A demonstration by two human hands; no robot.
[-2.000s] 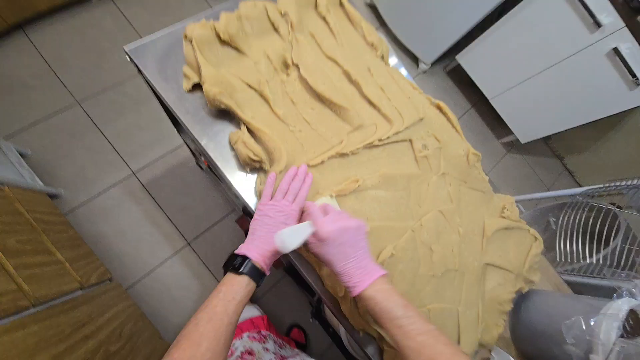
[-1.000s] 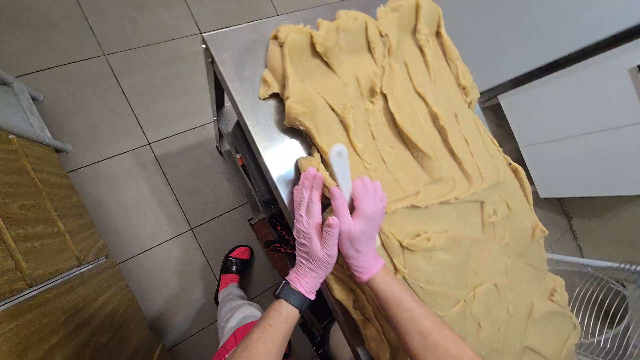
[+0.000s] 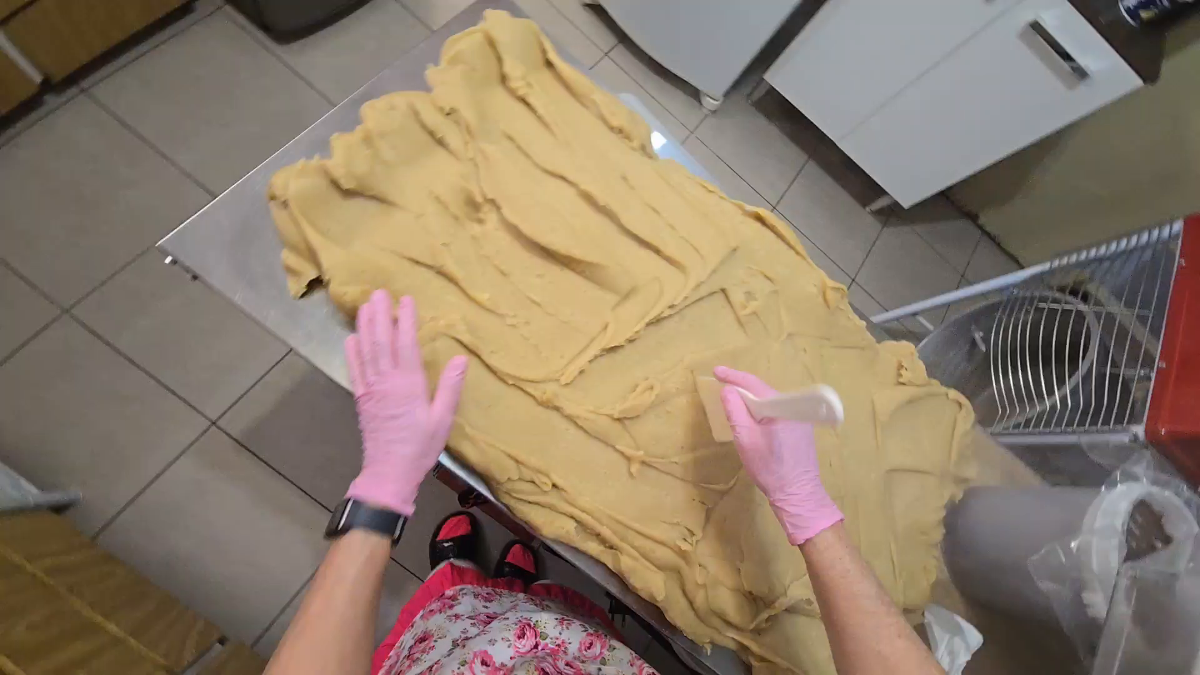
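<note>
A thick, ridged sheet of tan dough-like mass (image 3: 562,281) covers most of a stainless steel table (image 3: 225,239). My left hand (image 3: 398,398), in a pink glove, lies flat with its fingers spread at the near left edge of the mass. My right hand (image 3: 773,450), also gloved in pink, holds a scraper with a white handle (image 3: 802,406); its pale flat blade rests against the mass. Part of the grip is hidden by the fingers.
A wire guard (image 3: 1059,356) over a round metal bowl stands at the right, beside a red machine part (image 3: 1177,347). Below it is a grey cylinder (image 3: 1003,534) with clear plastic. White cabinets (image 3: 956,84) are at the upper right.
My hands, close together at the near edge a second ago, have moved apart. My right hand with the scraper is now over the mass, to the right. The view has swung noticeably.
</note>
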